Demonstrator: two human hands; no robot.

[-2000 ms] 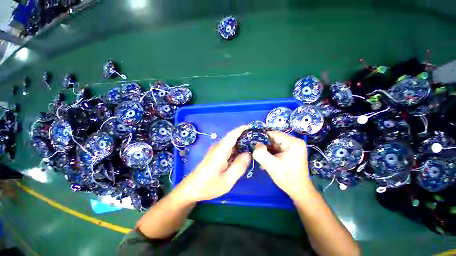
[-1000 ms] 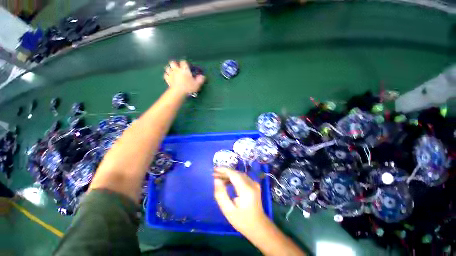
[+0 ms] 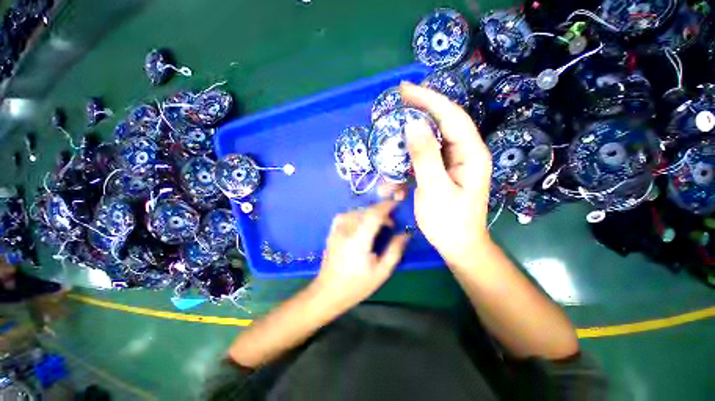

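Observation:
My right hand (image 3: 455, 168) holds a round motor unit (image 3: 390, 149) with a dark blue and silvery face, thumb on top and fingers behind it, over the right part of the blue tray (image 3: 302, 205). My left hand (image 3: 357, 249) is just below it, fingers spread and blurred; its fingertips are near the unit's lower edge, and I cannot tell if they touch. Another disc unit (image 3: 352, 152) lies in the tray left of the held one. A unit with a white lead (image 3: 237, 175) rests on the tray's left rim. Small rings (image 3: 282, 254) lie in the tray's lower left corner.
A pile of units (image 3: 141, 158) stands left of the tray. A larger heap (image 3: 613, 153) with red and green wires stands right, close to my right hand. A single unit (image 3: 159, 67) lies on the green surface at upper left. A light blue scrap (image 3: 188, 301) lies below the left pile.
My left hand has come back from the far green surface to the tray. My right hand has taken hold of a unit. The view has shifted, and the tray appears higher and tilted.

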